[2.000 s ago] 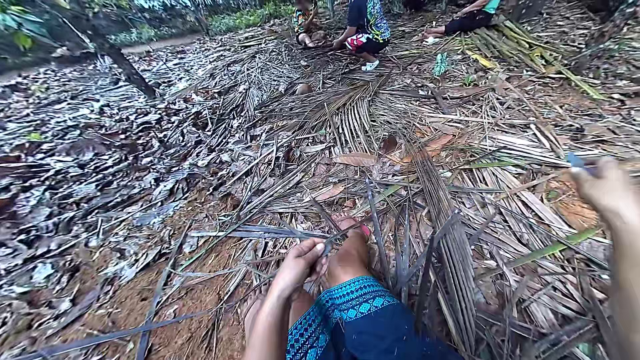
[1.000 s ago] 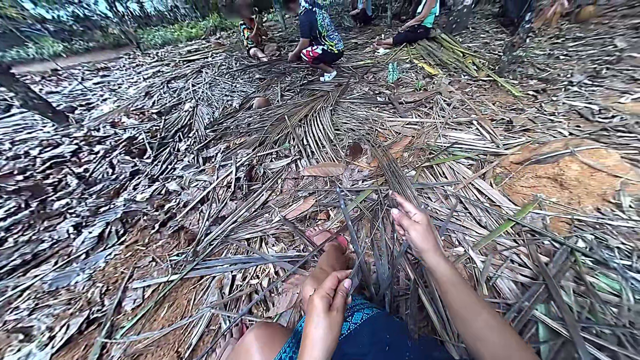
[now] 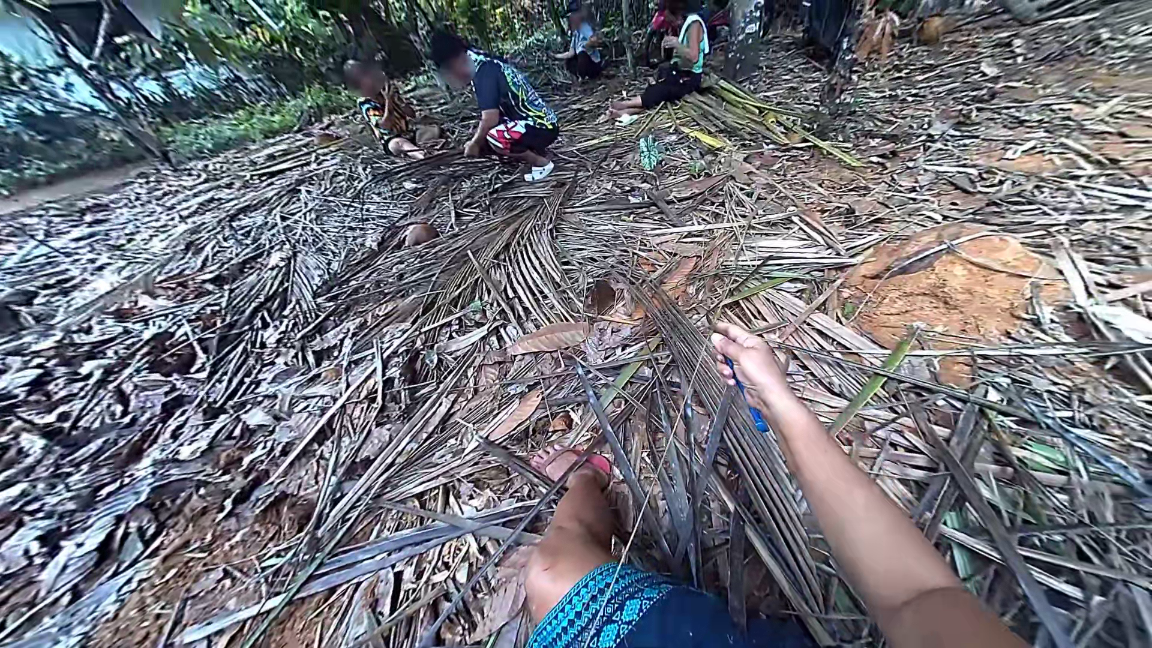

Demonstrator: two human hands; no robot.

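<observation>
My right hand (image 3: 751, 364) is closed round a slim blue-handled tool (image 3: 758, 418), probably a knife, whose blade I cannot make out. It hovers above a dry palm frond (image 3: 720, 405) right of the middle. My left hand is out of view. Below, my bent leg (image 3: 576, 531) reaches out from dark blue shorts with a turquoise pattern (image 3: 598, 603). The foot wears a red-strapped sandal (image 3: 598, 463) and rests among dry palm leaflets (image 3: 621, 450).
Dry fronds and dead leaves (image 3: 360, 360) cover the ground. A mound of bare orange soil (image 3: 954, 288) rises at the right. Several people sit or crouch farther back, one in a patterned dark shirt (image 3: 517, 90). Greener fronds (image 3: 756, 112) lie near a tree trunk (image 3: 745, 40).
My left hand, in front of my leg one second ago, has gone out of view. My right hand has come inward from the far right since two seconds ago.
</observation>
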